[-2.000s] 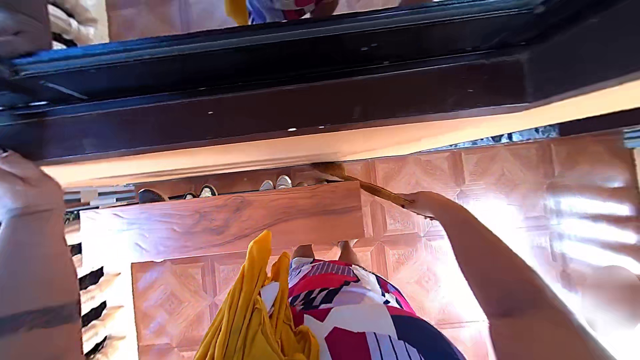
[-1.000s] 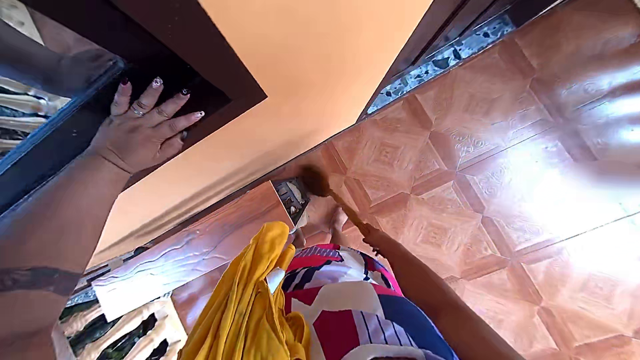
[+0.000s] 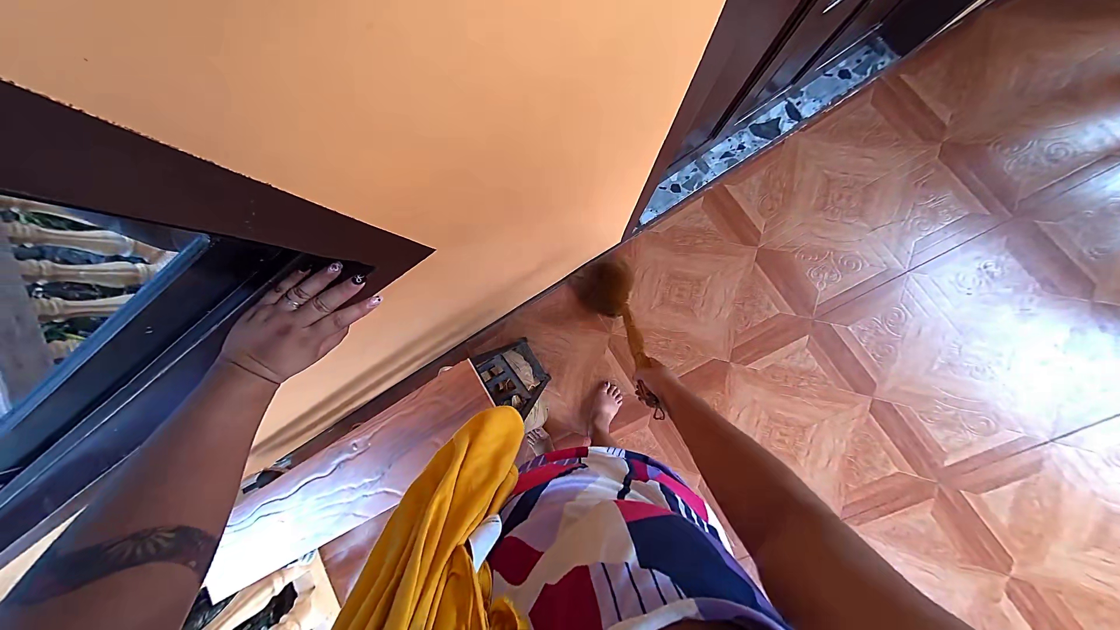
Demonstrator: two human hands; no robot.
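Observation:
My left hand (image 3: 293, 328), with rings and painted nails, rests flat with spread fingers on the dark window frame (image 3: 131, 350) at the left. In my right hand (image 3: 652, 381) is the handle of a brown duster or round brush (image 3: 604, 287), whose blurred head is close to the foot of the orange wall, above the tiled floor. A loop hangs at the handle's end. A yellow cloth (image 3: 446, 525) hangs at my front, over patterned clothing (image 3: 612, 542).
A wooden bench or shelf top (image 3: 350, 464) runs along the orange wall (image 3: 420, 114). Beside its end stands a dark crate (image 3: 512, 376). My bare feet are on the patterned tiles (image 3: 814, 289). A speckled threshold (image 3: 770, 122) lies beneath the dark door at upper right.
The view has turned strongly toward the wall corner and floor at the right. My left hand, only partly in view at first, now shows on the frame. The brush remains in my right hand.

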